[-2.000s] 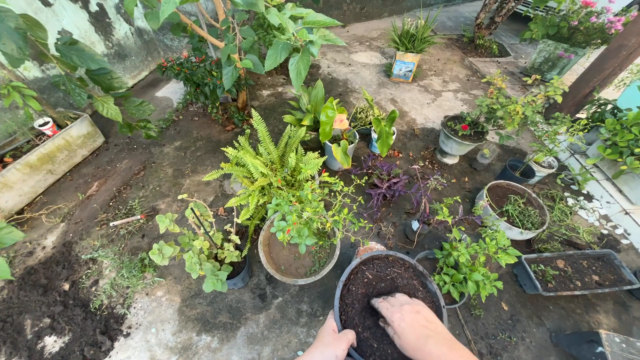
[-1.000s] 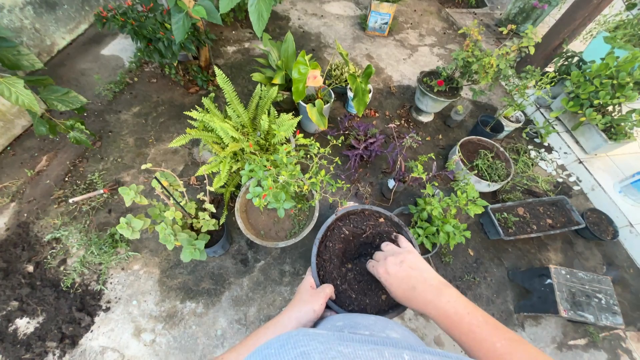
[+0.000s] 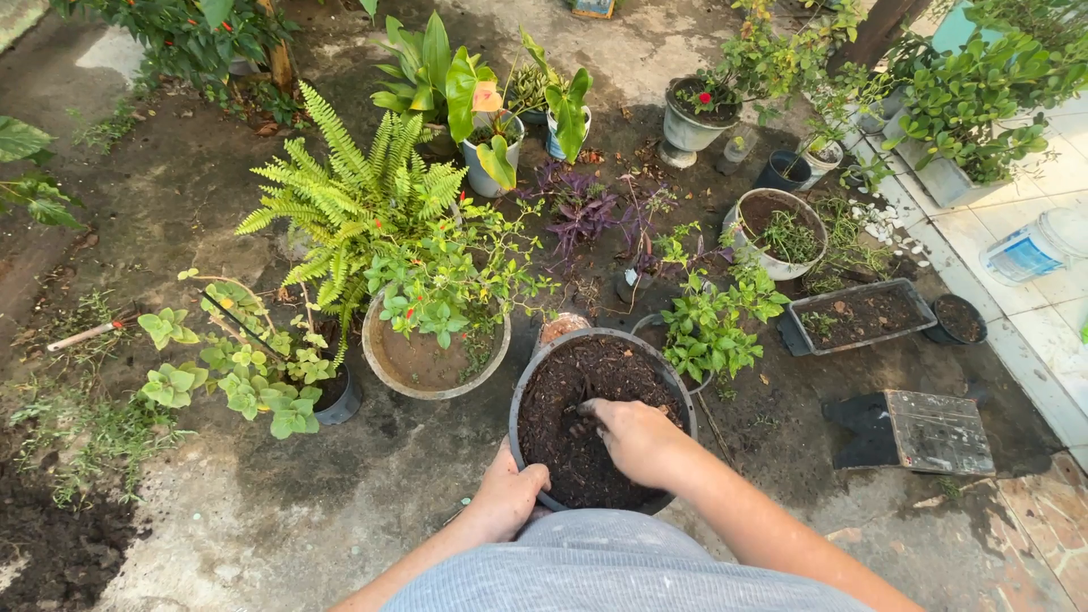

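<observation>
A round dark plastic pot (image 3: 516, 408) full of dark soil (image 3: 565, 374) is held against my body at the bottom middle. My left hand (image 3: 507, 493) grips its lower left rim, thumb on top. My right hand (image 3: 637, 438) is in the pot with its fingertips in the soil near the middle; whether they pinch anything is hidden. Just left of the pot stands a wide round planter (image 3: 433, 391) with a leafy pepper-like plant (image 3: 438, 285). A bushy green plant (image 3: 714, 323) grows in a pot close to the right.
A fern (image 3: 357, 204) and a broad-leaved potted plant (image 3: 255, 365) are at left. Rightward are a round white planter (image 3: 765, 259), a rectangular planter (image 3: 858, 319), a small wooden stool (image 3: 939, 432) and a white bucket (image 3: 1033, 246) on tiles. Loose soil (image 3: 59, 544) lies at lower left.
The view has tilted down. My right hand has shifted within the pot and its fingertips remain at the soil. My left hand keeps its hold on the rim.
</observation>
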